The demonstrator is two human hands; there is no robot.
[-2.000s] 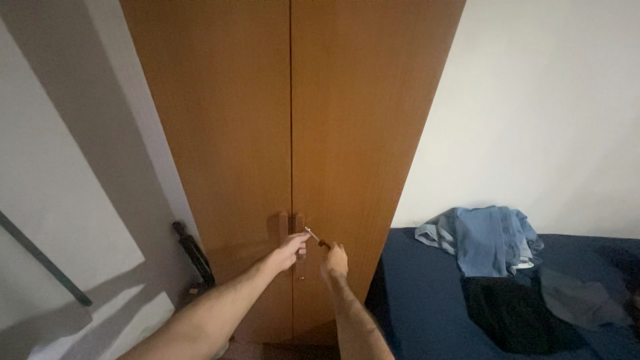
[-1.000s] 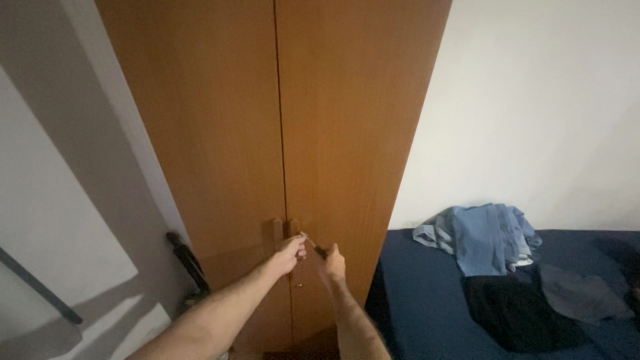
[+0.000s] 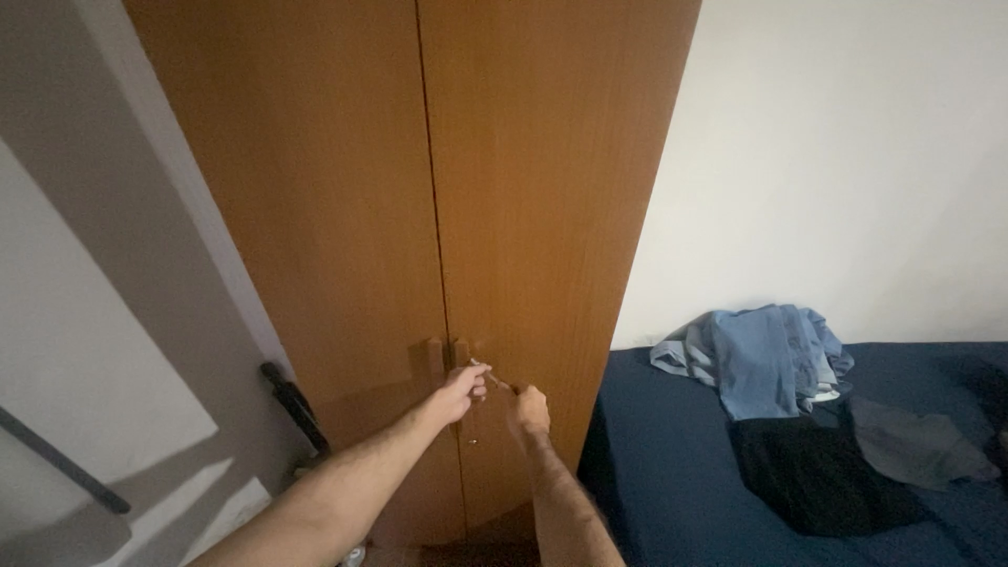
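Note:
My left hand pinches the upper end of a thin, light-coloured tool, too small to name. On its lower, darker end my right hand is closed. Both hands are in front of a brown wooden wardrobe whose two doors are closed. Just above my left hand are the two wooden door handles, the left one and the right one. Below the hands a small metal keyhole or lock shows on the right door.
To the right is a bed with a dark blue sheet, bearing crumpled blue clothes, a black cloth and a grey cloth. A black pole-like object leans at the wardrobe's left. A dark bar lies further left.

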